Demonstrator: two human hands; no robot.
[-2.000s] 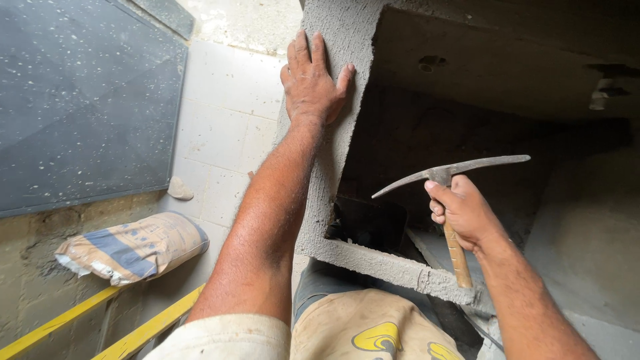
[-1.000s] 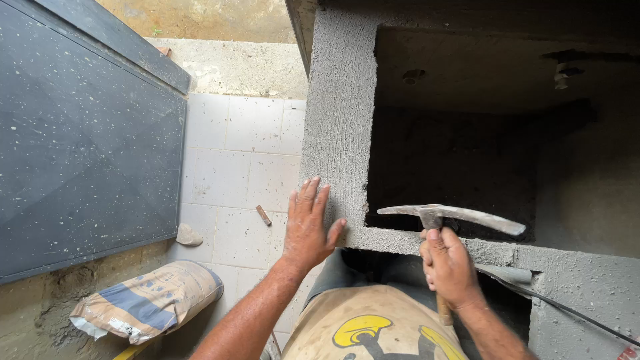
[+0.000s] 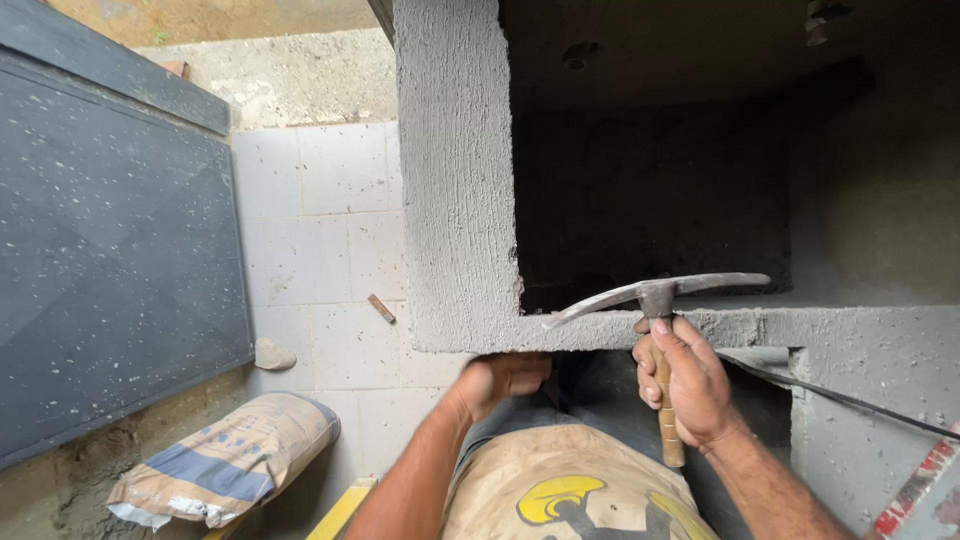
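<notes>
My right hand is closed around the wooden handle of a small pick hammer, whose curved metal head lies across the front edge of a rough cement-rendered ledge. One arm of the head points left, the other right, over the dark opening. Below the ledge's near corner is my left hand, palm side partly in view, its fingers reaching under the edge. The fingertips are partly hidden and blurred, so whether they hold anything cannot be told.
White floor tiles lie left of the ledge, with a small brown piece and a stone. A speckled dark metal panel stands further left, above a paper sack and a yellow bar. A black cable crosses at right.
My left hand has left the top of the rendered ledge, where it lay flat, and is now below its near edge. The pick hammer stays in my right hand.
</notes>
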